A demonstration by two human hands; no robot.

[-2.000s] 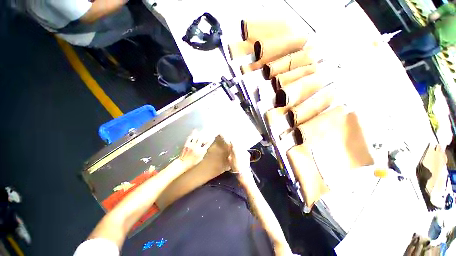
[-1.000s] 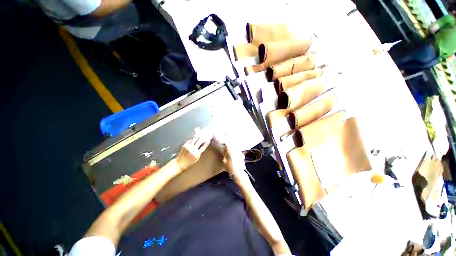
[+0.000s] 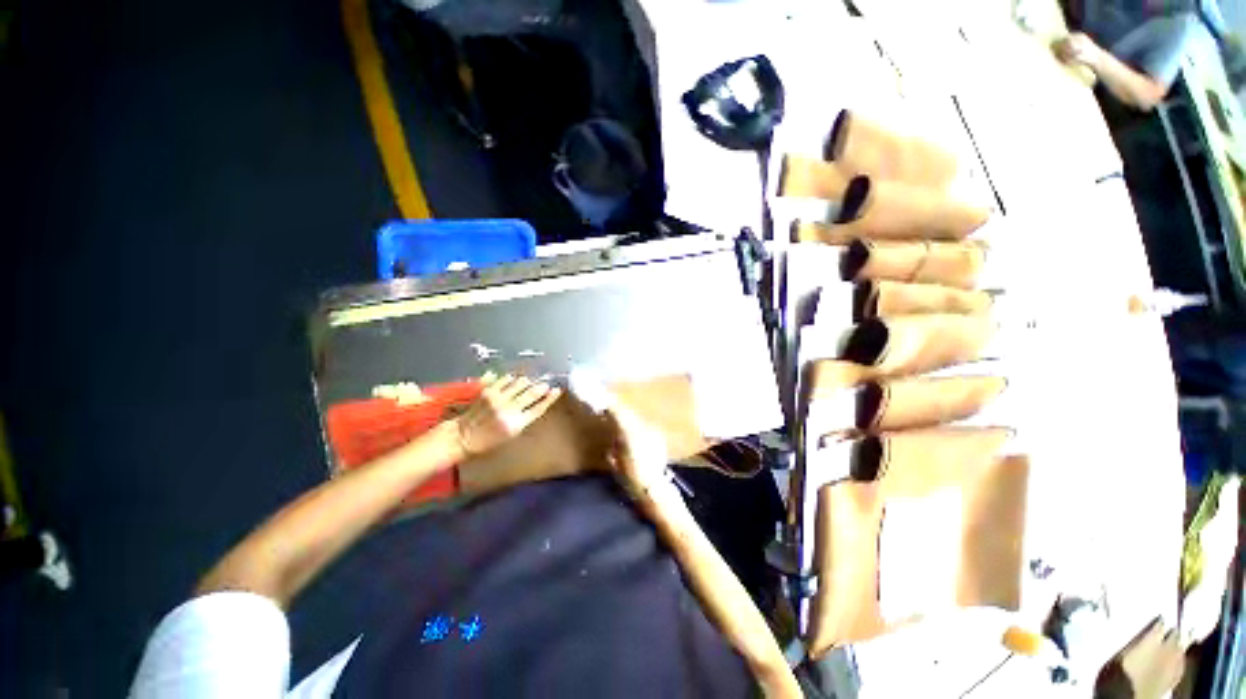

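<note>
A brown bag panel (image 3: 526, 458) lies along the near edge of the grey work board (image 3: 410, 348), against my dark apron. Part of it shows to the right of my right hand. My left hand (image 3: 508, 412) rests on the panel's far edge with its fingers bent together. My right hand (image 3: 629, 434) is at the panel beside it, its fingertips close to the left ones. Glare blurs the right fingers. Whether a small scrap is between the fingertips cannot be told.
A red-orange sheet (image 3: 383, 426) lies at the board's left end, with pale scraps nearby. A blue tray (image 3: 458, 246) is beyond the rail. Folded brown panels (image 3: 936, 341) line the white table (image 3: 1080, 410) at right. A dark bin (image 3: 599, 167) stands beyond the board. A person's arm shows top right.
The view has turned, so board and table now sit further right and straighter. More of the panel shows right of my right hand. Both hands stay close together at its far edge.
</note>
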